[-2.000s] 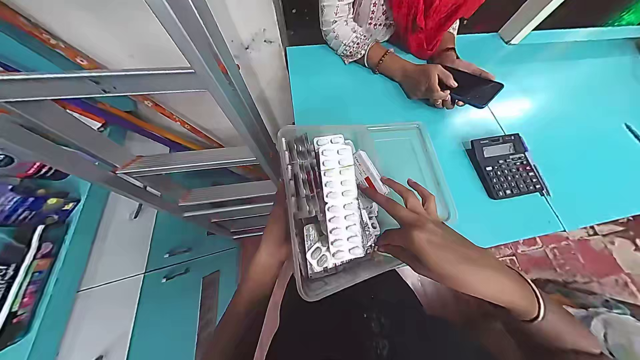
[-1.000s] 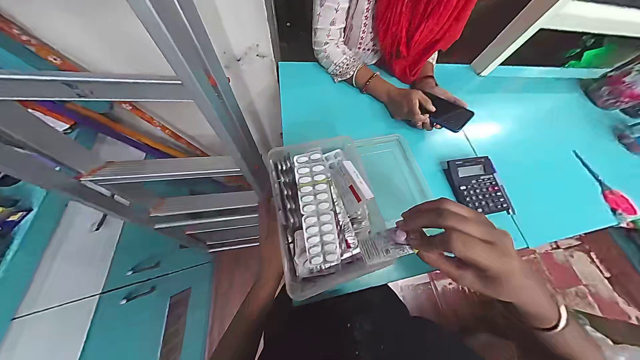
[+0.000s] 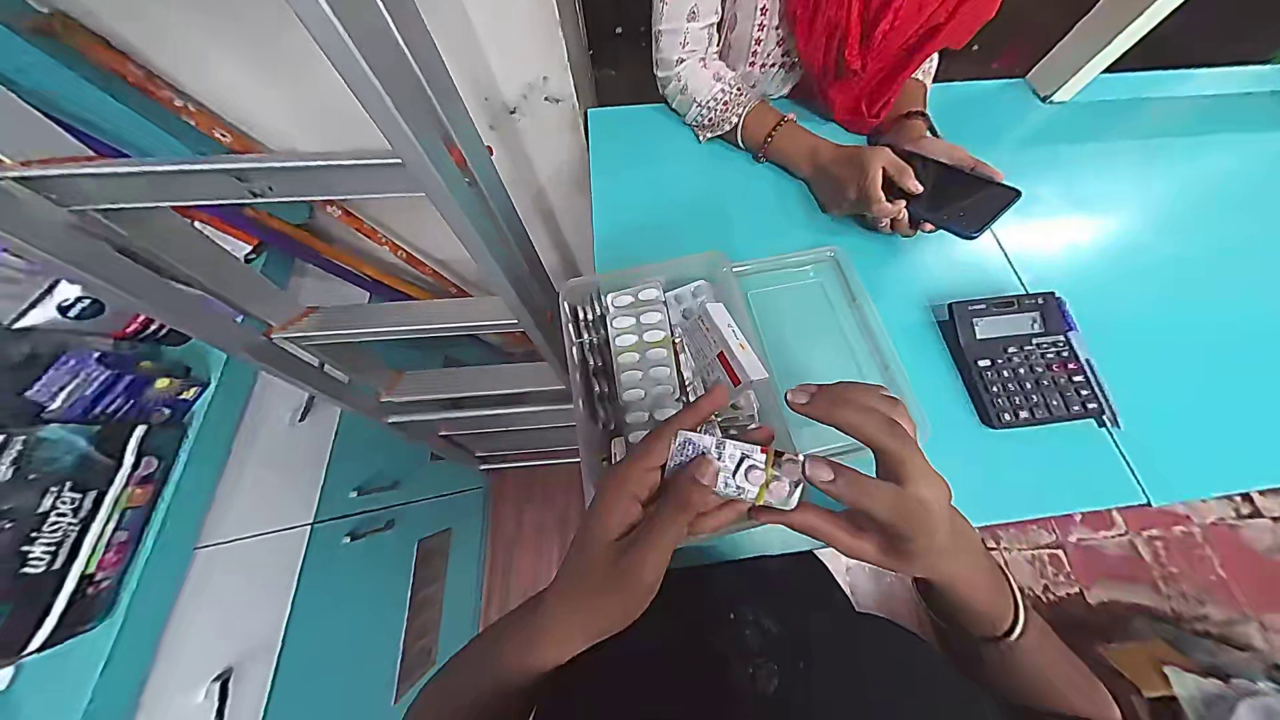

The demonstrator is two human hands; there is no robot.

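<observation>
A small blister pack of tablets [image 3: 740, 470] with a printed foil and a yellow band is pinched in my left hand [image 3: 640, 510], thumb on top. At its right end, my right hand [image 3: 880, 480] touches the pack with its fingertips, fingers curved. Just beyond both hands, a clear plastic box [image 3: 650, 270] holds a long strip of white tablets [image 3: 645, 355], more blister packs at its left side and a white carton with a red mark [image 3: 725, 345]. My left hand hides the near part of the box. The box's clear lid [image 3: 850, 300] lies beside it on the turquoise counter.
A black calculator [image 3: 1025, 360] with a pen [image 3: 1095, 365] beside it lies on the turquoise counter [image 3: 1180, 280]. Across the counter, a person's hands [image 3: 850, 180] hold a black phone [image 3: 965, 195]. A metal ladder [image 3: 460, 180] stands close at left, before drawers [image 3: 370, 570] and packaged goods [image 3: 80, 500].
My left hand has come from the box's left side to its near side and now grips the small blister pack. One second ago, my right hand held a pack at the box's near right corner.
</observation>
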